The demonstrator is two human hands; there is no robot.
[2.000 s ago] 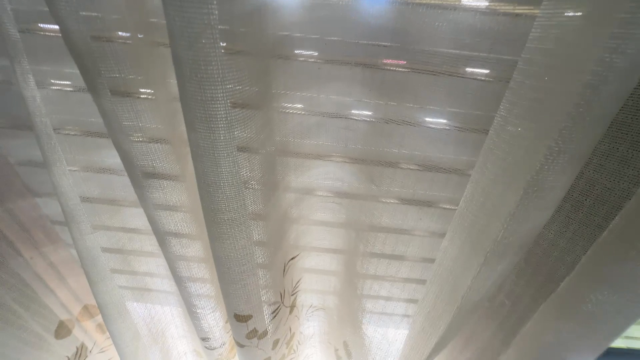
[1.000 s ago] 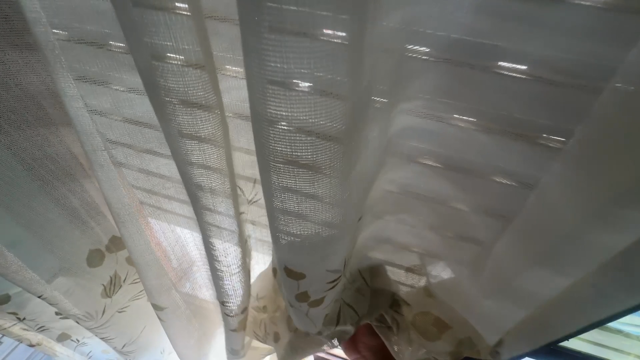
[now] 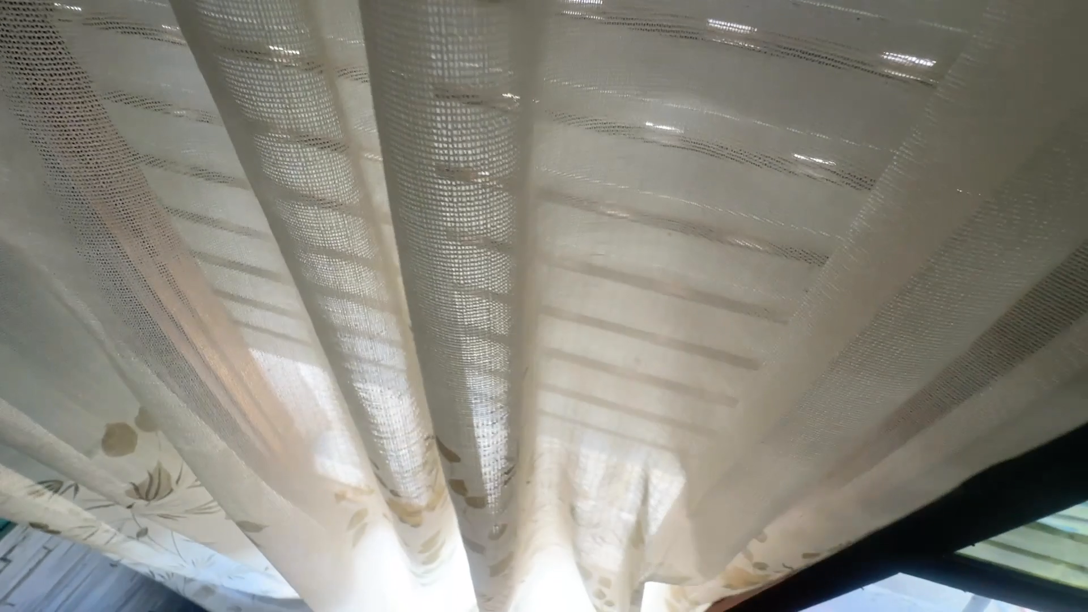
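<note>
A sheer curtain [image 3: 663, 280] with long vertical folds fills most of the head view. Its lower part bears a printed pattern of brown leaves [image 3: 153, 483] and thin stems. Bright light comes through the cloth near the bottom middle, and the shadows of horizontal slats cross it. Neither of my hands shows clearly, so what they hold or touch is hidden.
A dark frame [image 3: 926, 527] runs slantwise at the lower right, with bright panes and pale slats [image 3: 1037, 544] beyond it. At the lower left corner, a grey surface with a brick-like or plank-like pattern [image 3: 59, 569] shows below the curtain's hem.
Fingers seen at the bottom against the curtain's leaf-printed edge one second ago are out of sight. The view has shifted, and more of the dark frame shows at the lower right.
</note>
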